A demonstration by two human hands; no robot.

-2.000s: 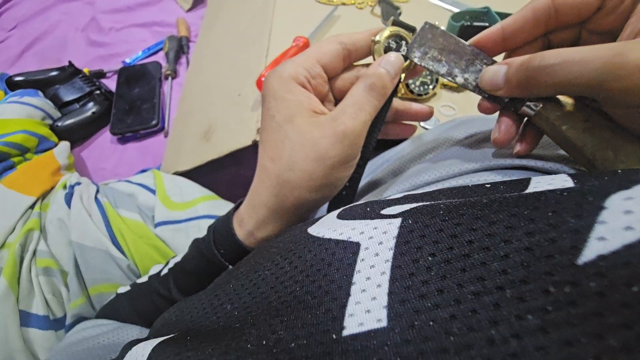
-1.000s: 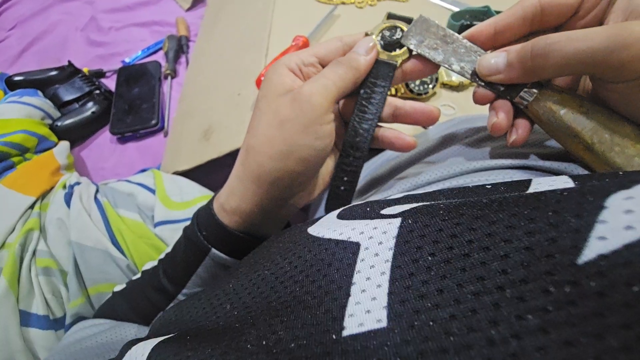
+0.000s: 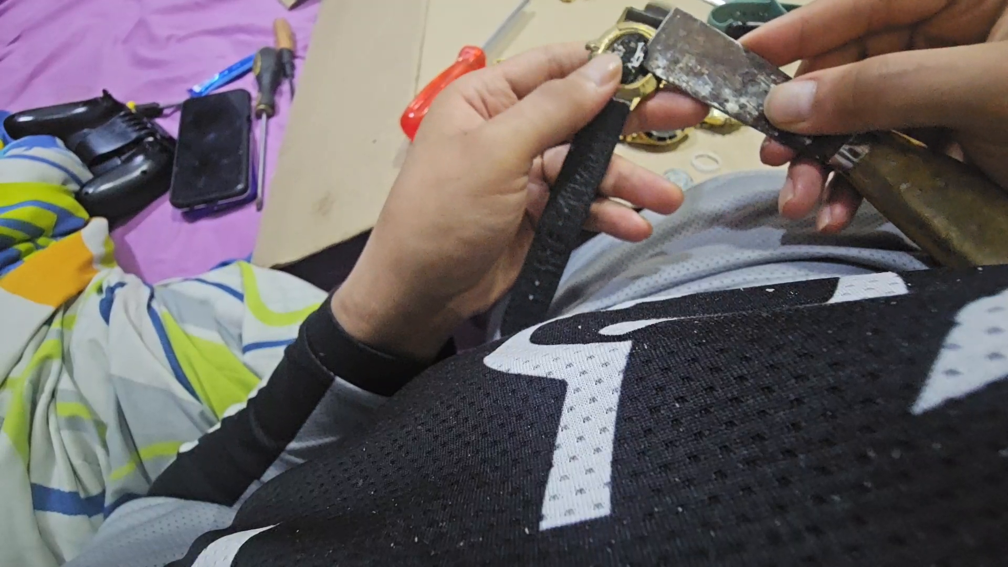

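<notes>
Between thumb and fingers, my left hand holds a gold-toned wristwatch by its round case. Its black strap hangs down across the palm toward the lap. My right hand grips a putty knife or scraper with a worn, stained metal blade and a brownish handle. The blade's end is against or just over the right edge of the watch case; exact contact cannot be told. Another gold-toned watch lies partly hidden behind the left fingers.
A red-handled screwdriver and a small pale ring lie on the cardboard. On the purple cloth are a black game controller, a phone and a dark-handled screwdriver. A green strap is behind the blade.
The watch in my left hand has tilted since two seconds ago, showing more of its strap. The scraper has shifted slightly, its blade staying beside the case.
</notes>
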